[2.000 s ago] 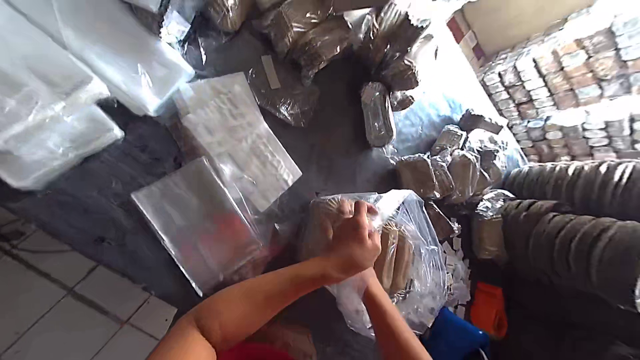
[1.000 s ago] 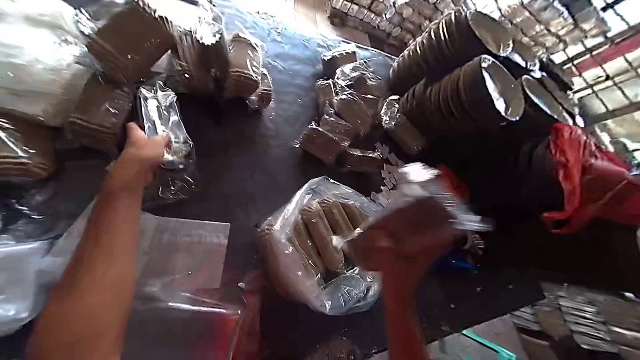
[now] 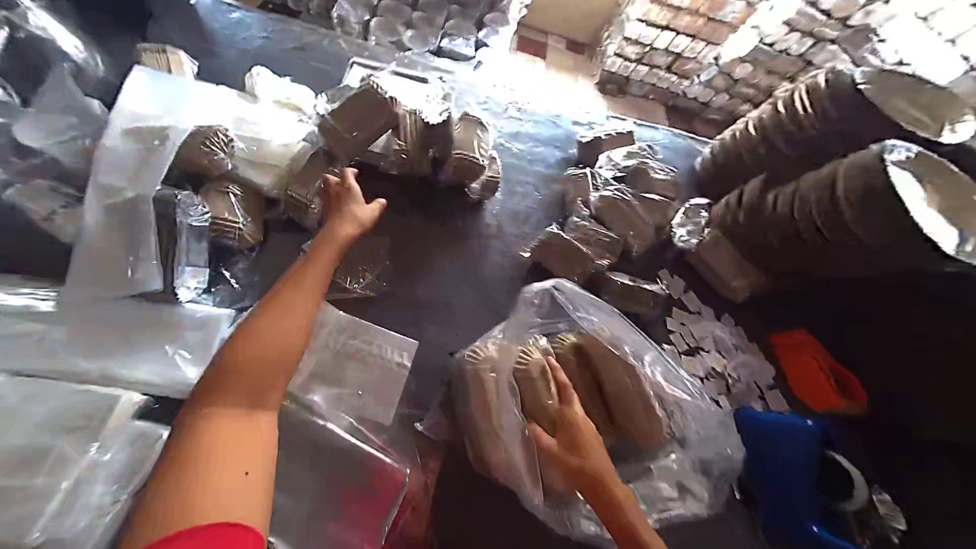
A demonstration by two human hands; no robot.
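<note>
My left hand (image 3: pixel 352 204) reaches forward with fingers spread, at the edge of a plastic-wrapped brown bundle (image 3: pixel 305 187); it does not appear to hold it. More wrapped brown bundles (image 3: pixel 357 118) lie just beyond. My right hand (image 3: pixel 568 435) is inside the mouth of a large clear plastic bag (image 3: pixel 686 457), its fingers against one of several brown bundles (image 3: pixel 536 385) standing side by side in the bag. Whether those fingers grip the bundle cannot be told.
Flat clear plastic bags (image 3: pixel 358 366) lie at the left and lower left. Wrapped bundles (image 3: pixel 621 210) are piled right of centre, beside small paper slips (image 3: pixel 720 351). Long stacks of round dark pieces (image 3: pixel 808 221), an orange object (image 3: pixel 816 372) and a blue one (image 3: pixel 785 465) are at the right.
A second ago my right hand held a wrapped bundle above and right of the bag; now it is in the bag without that one raised. My left hand has left the clear packet it was touching.
</note>
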